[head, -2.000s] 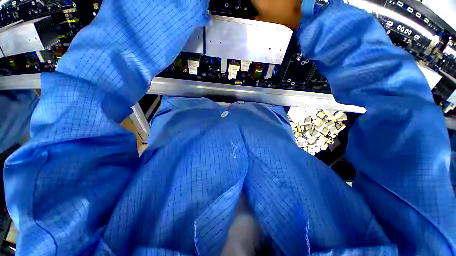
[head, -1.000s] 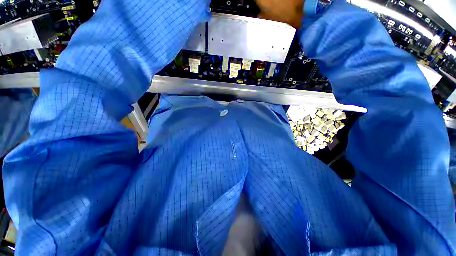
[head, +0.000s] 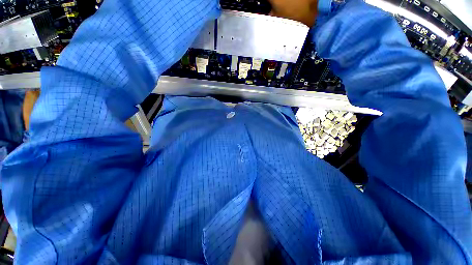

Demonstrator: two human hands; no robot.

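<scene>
A black circuit board [head: 310,70] lies in front of me at the top, carrying a long silver heatsink [head: 259,37]. White block components [head: 244,67] stand along its front edge. My right hand [head: 295,10] shows only as a blurred part at the top edge, behind the heatsink. Its fingers are cut off, so what it holds cannot be seen. My left hand is out of the picture beyond the top edge; only its blue sleeve shows.
A silver conveyor rail [head: 248,91] runs along the front of the boards. A heap of cream block parts [head: 327,132] lies below it at the right. Another heatsink [head: 19,35] stands on a board at left. Another person's blue sleeve [head: 11,116] and some skin show at the left edge.
My right hand has shifted slightly up, and less of it shows. The boards sit slightly higher in view. At the left edge, another person's skin has come into view by the sleeve.
</scene>
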